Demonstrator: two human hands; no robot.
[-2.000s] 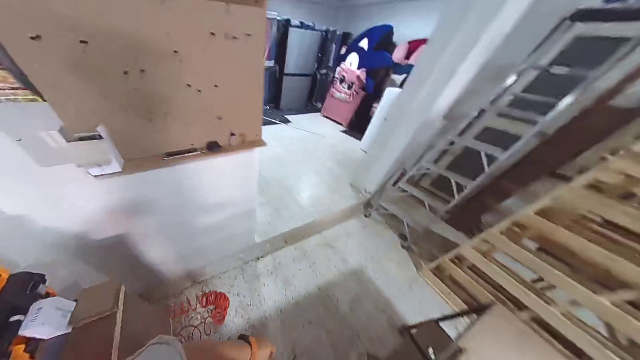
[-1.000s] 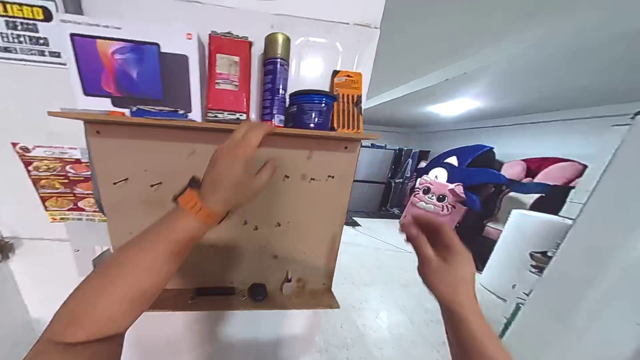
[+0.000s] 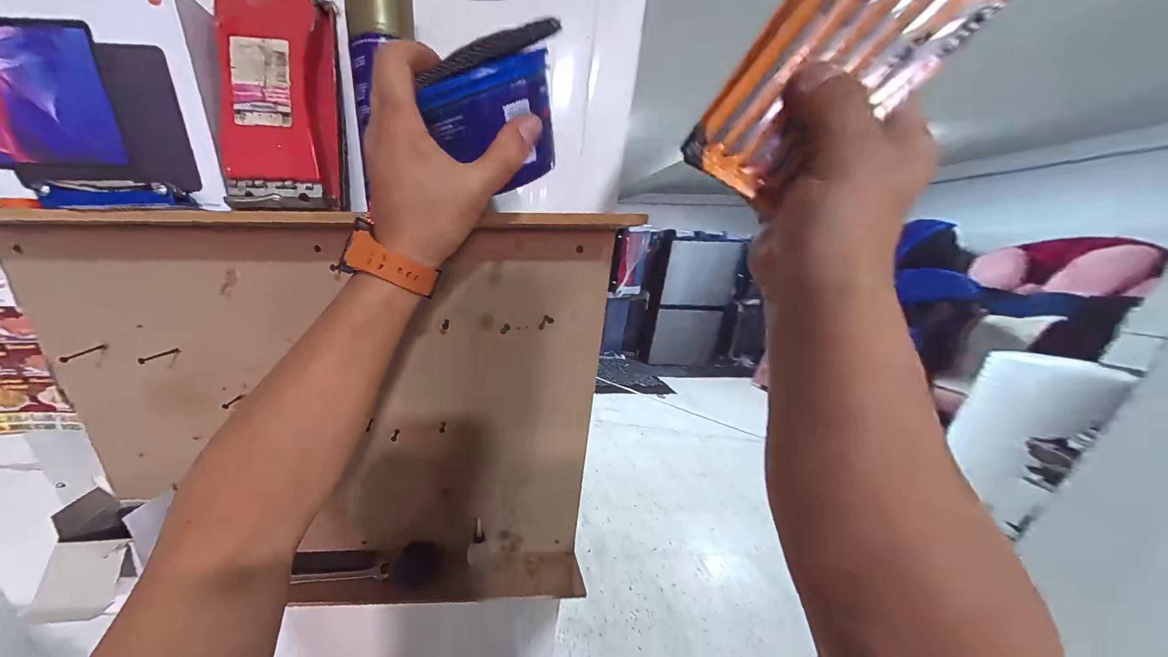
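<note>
My left hand (image 3: 429,160), with an orange watch strap at the wrist, grips a blue tub (image 3: 488,114) above the right end of the wooden shelf (image 3: 538,221). The tub is tilted, and a dark ridged object (image 3: 497,46) lies across its top. Raised at the right, my right hand (image 3: 849,137) holds an orange pack of slender items (image 3: 748,128), blurred. Left of the tub stand a spray can (image 3: 379,20) with a gold top, partly behind my left hand, and a red box-like object (image 3: 274,100).
A boxed tablet (image 3: 55,91) stands at the shelf's left. Below is a wooden board (image 3: 511,383) with nails and a bottom ledge (image 3: 511,579) bearing a wrench (image 3: 338,575). A white roll (image 3: 1040,429) stands at the right, with plush toys (image 3: 1077,265) behind.
The orange pack, on the shelf a second ago, is now in my raised right hand. My left hand has closed on the blue tub, which is now tilted. The view is nearer the shelf.
</note>
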